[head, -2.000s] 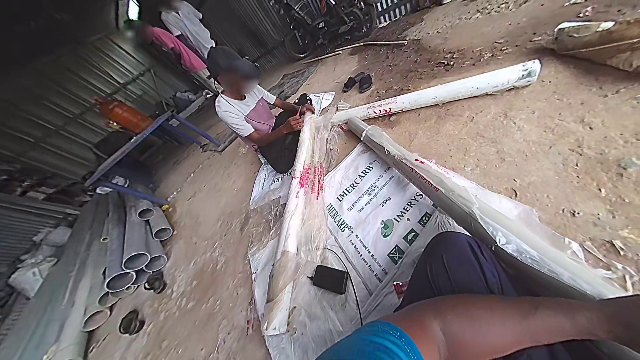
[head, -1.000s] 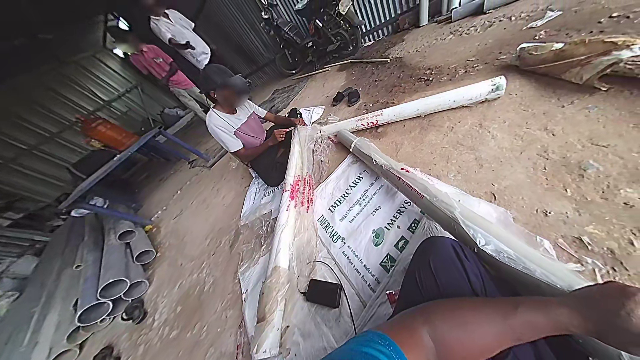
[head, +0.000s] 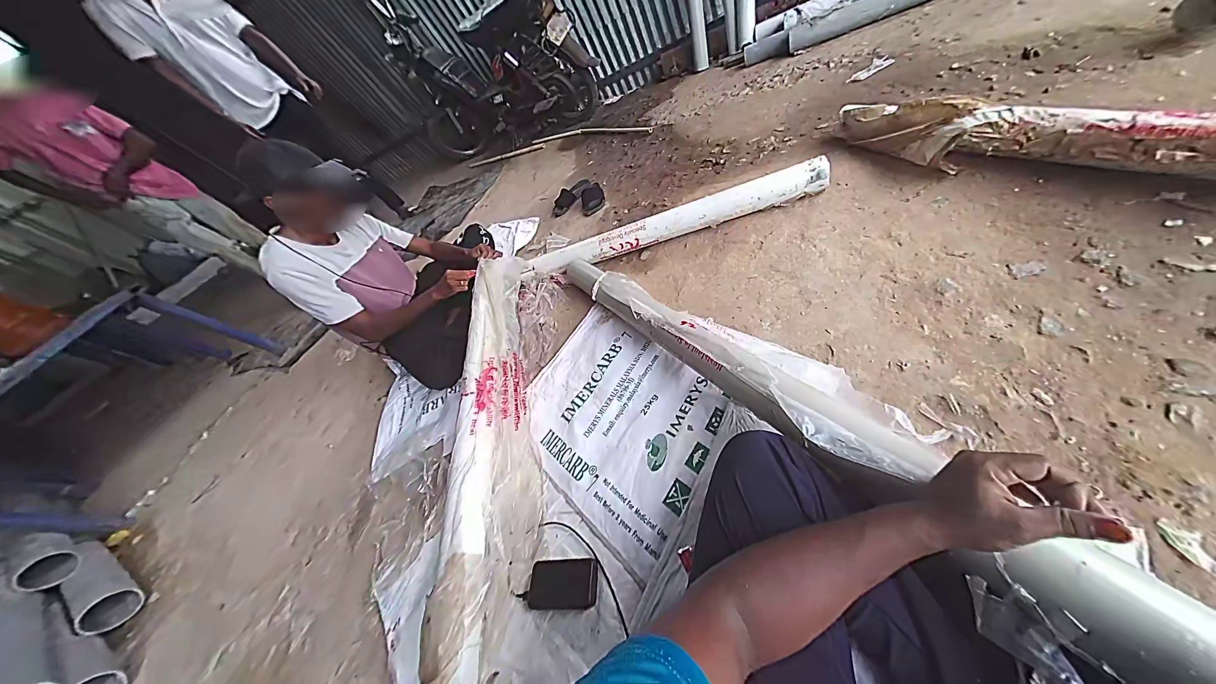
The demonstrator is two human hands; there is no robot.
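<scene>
My left hand [head: 1021, 503] is at the right, above a long grey plastic pipe [head: 879, 442] partly wrapped in clear film. Its fingers are bent; whether they grip the film cannot be told. My right hand is out of view. Left of my knee lies a white pipe [head: 467, 508] in clear film with red print, and a seated co-worker [head: 356, 275] has both hands at its far end. A bare white pipe [head: 693, 214] extends beyond. Printed white woven sacks [head: 608, 418] lie under the pipes, with a small black box with a cord [head: 561, 583] on top.
Grey pipes [head: 100, 589] are stacked at the lower left, near a blue metal frame [head: 204, 325]. Black sandals [head: 579, 198] and a motorcycle [head: 503, 71] are farther back. A wrapped bundle [head: 1045, 133] lies at the upper right. Two people stand at the upper left.
My left hand, out of frame at first and then at the right edge, now shows fully over the grey pipe. The co-worker remains seated at the wrapped pipe's far end.
</scene>
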